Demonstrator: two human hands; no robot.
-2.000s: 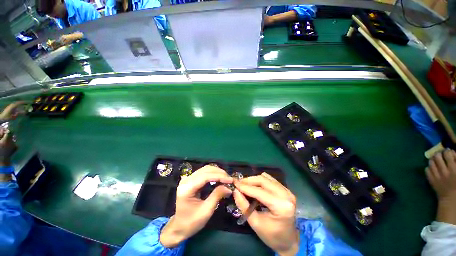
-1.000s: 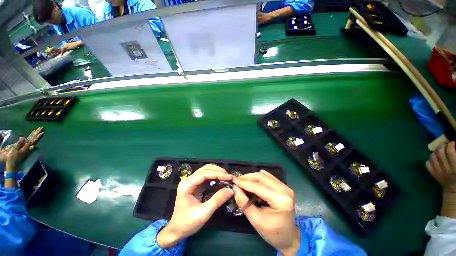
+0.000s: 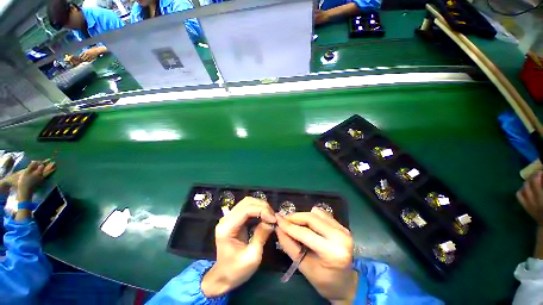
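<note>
My left hand (image 3: 241, 238) and my right hand (image 3: 315, 247) meet fingertip to fingertip over the near black parts tray (image 3: 192, 233). A small dark piece, likely a round unit, is pinched between them and mostly hidden by the fingers. Slim silver tweezers (image 3: 294, 265) lie in my right hand, pointing down toward me. The near tray's back row holds round units, one with a white tab (image 3: 203, 199) at its left end. Its front left pocket is empty; my hands hide several others.
A second tray (image 3: 381, 193) of tabbed round units lies slanted at right. White scrap (image 3: 115, 222) and a black box (image 3: 52, 211) lie left. Another person's hands (image 3: 34, 174) are at left; another hand (image 3: 531, 193) is at right, near pale rods (image 3: 488, 71).
The tweezers now show more clearly below my right hand. My hands stay together over the tray. The view has shifted slightly. The person's hands at left have come further into view.
</note>
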